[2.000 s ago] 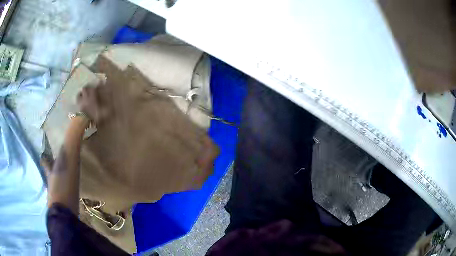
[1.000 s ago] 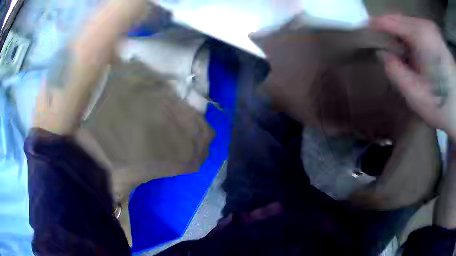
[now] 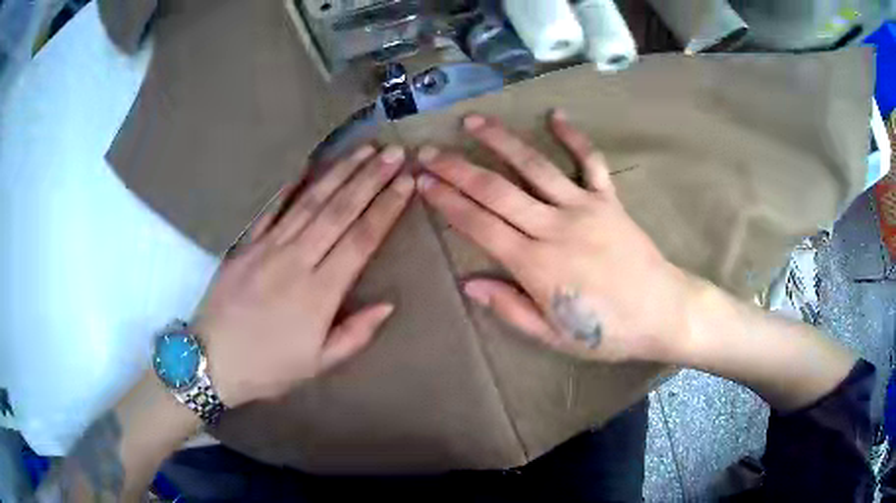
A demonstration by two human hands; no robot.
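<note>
A large brown garment panel (image 3: 393, 413) lies spread on the sewing machine table, with a seam line running from the presser foot (image 3: 397, 93) down towards me. My left hand (image 3: 305, 265), with a watch at the wrist, lies flat on the cloth left of the seam. My right hand (image 3: 550, 236) lies flat on it right of the seam. Both hands have fingers apart, and their index fingertips nearly meet just below the presser foot. Neither hand grips the cloth. The needle tip cannot be made out.
The machine head (image 3: 364, 29) stands at the top centre, with two white ribbed cylinders (image 3: 545, 25) beside it. The white table (image 3: 69, 246) shows at left. Speckled floor (image 3: 722, 413) shows at lower right. Blue and orange things are at the right edge.
The view has turned from the blue bin to the machine. The brown panel, held up by my right hand before, now lies under the machine head, and both hands have come down flat on it.
</note>
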